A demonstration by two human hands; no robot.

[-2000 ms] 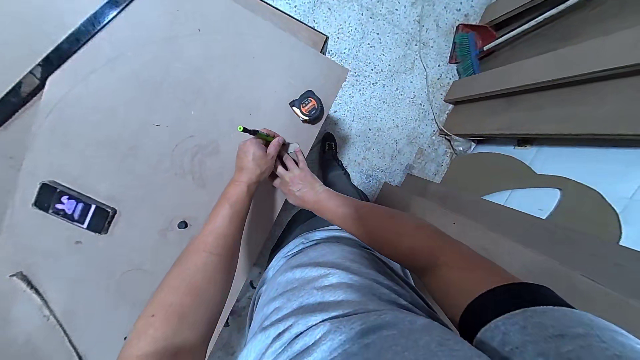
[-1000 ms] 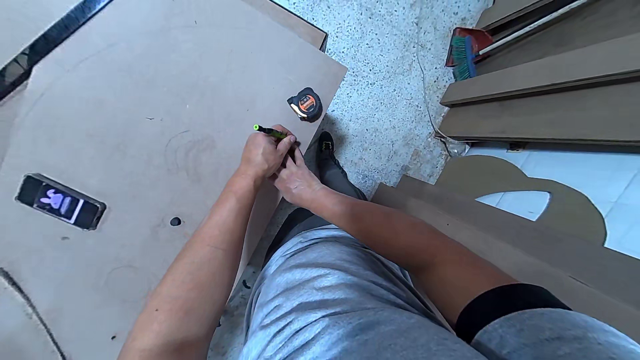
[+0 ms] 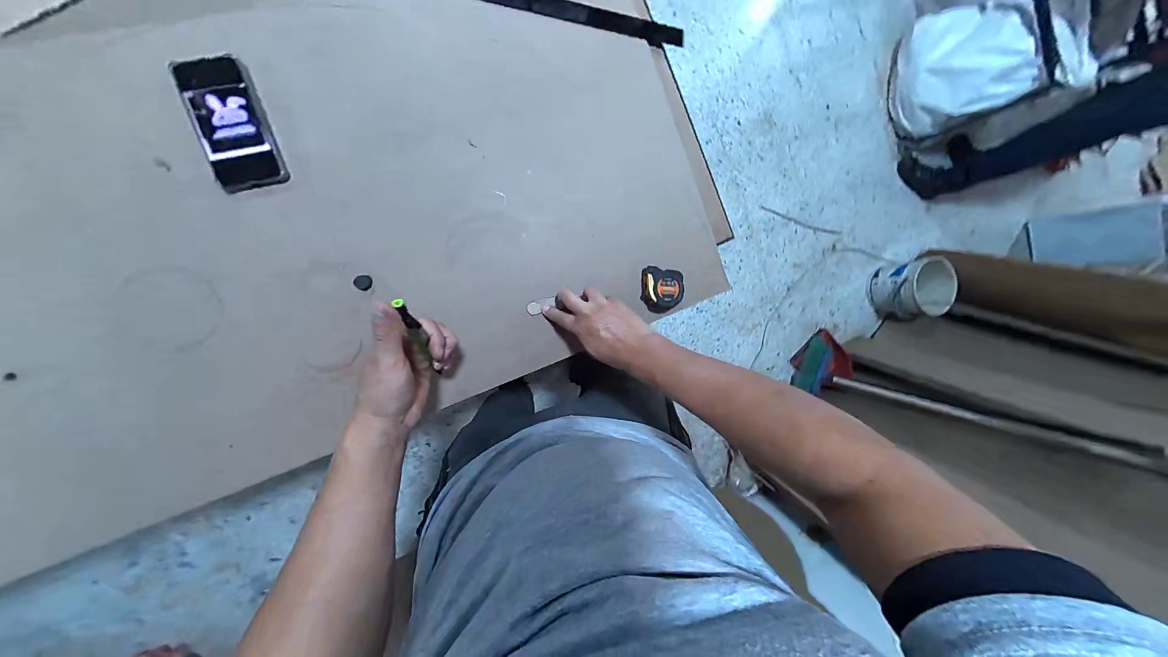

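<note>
My left hand point(image 3: 401, 360) holds a dark marker with a bright green end point(image 3: 412, 328) above the brown board point(image 3: 547, 119). Near the board's edge, the fingers of my right hand point(image 3: 607, 327) rest on a small pale flat piece with a rounded end point(image 3: 537, 308), partly hidden by the fingertips. A black and orange tape measure point(image 3: 662, 289) lies to the right of that hand. Up and left of the marker is a small black round object point(image 3: 363, 283). A phone point(image 3: 230, 125) showing a rabbit picture lies at the upper left.
A dark strip point(image 3: 584, 13) lies across the board's far edge. On the speckled floor to the right are a white bucket point(image 3: 929, 286), a broom head point(image 3: 810, 370) and stacked brown boards point(image 3: 985, 429). A seated person point(image 3: 1013, 155) is at the upper right.
My hands, together on the board earlier, are now apart; the left has moved away leftward with the marker. The pale piece shows more plainly under my right fingers. The view has turned.
</note>
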